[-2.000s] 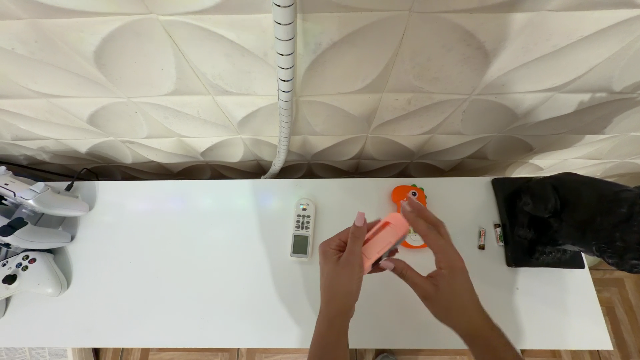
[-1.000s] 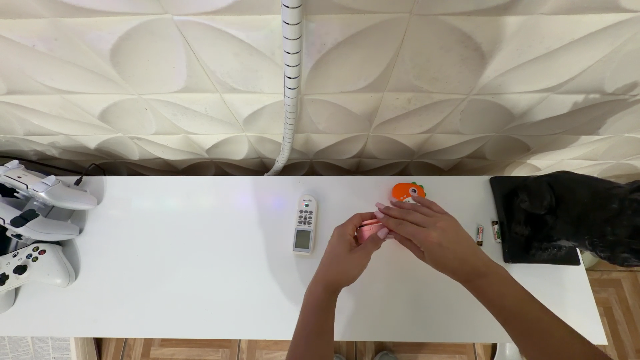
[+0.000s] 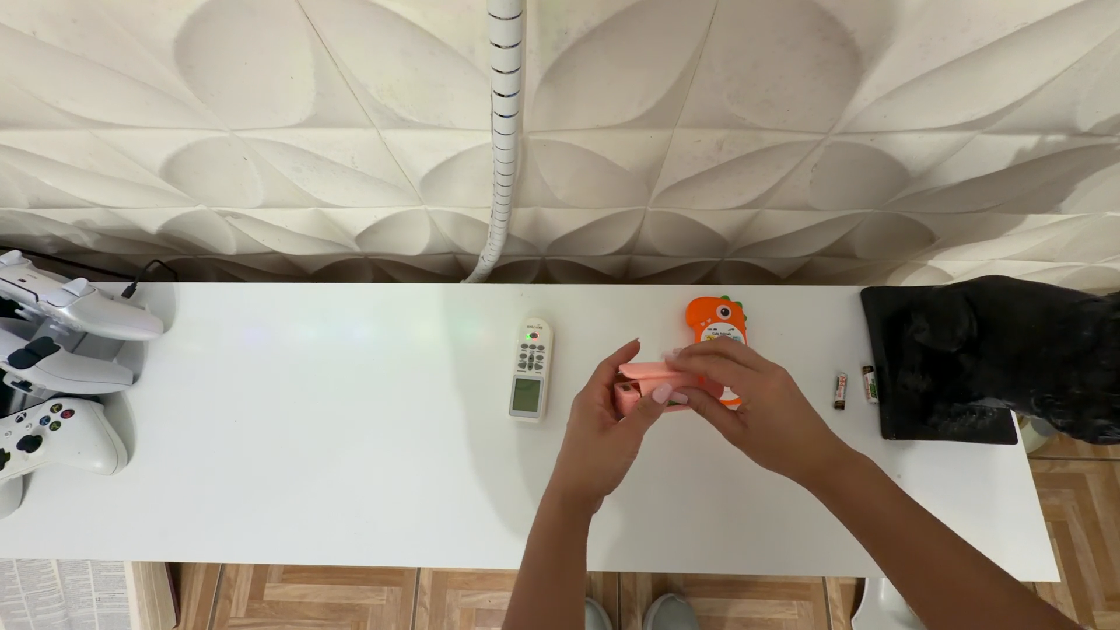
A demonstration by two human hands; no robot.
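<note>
Above the white table, both of my hands hold a small pink plastic case (image 3: 652, 382). My left hand (image 3: 604, 429) grips its left end, with the thumb along the near side. My right hand (image 3: 761, 402) has its fingers on the top and right end. A long pink piece along the upper side looks raised from the body; my fingers hide part of the case. Just behind my right hand lies an orange dinosaur-shaped toy (image 3: 703, 313), partly covered by it. To the left of my hands, a white remote control (image 3: 530, 369) lies with its screen toward me.
Two small batteries, one (image 3: 841, 391) and another (image 3: 869, 384), lie at the right, beside a black flat base (image 3: 945, 427) bearing a black figure (image 3: 1024, 350). White game controllers (image 3: 66, 437) stand at the left end. A textured wall runs behind the table (image 3: 332, 490).
The pink case has turned from a slanted to a nearly level position in my hands. It was mostly covered by my fingers a second ago and now shows more.
</note>
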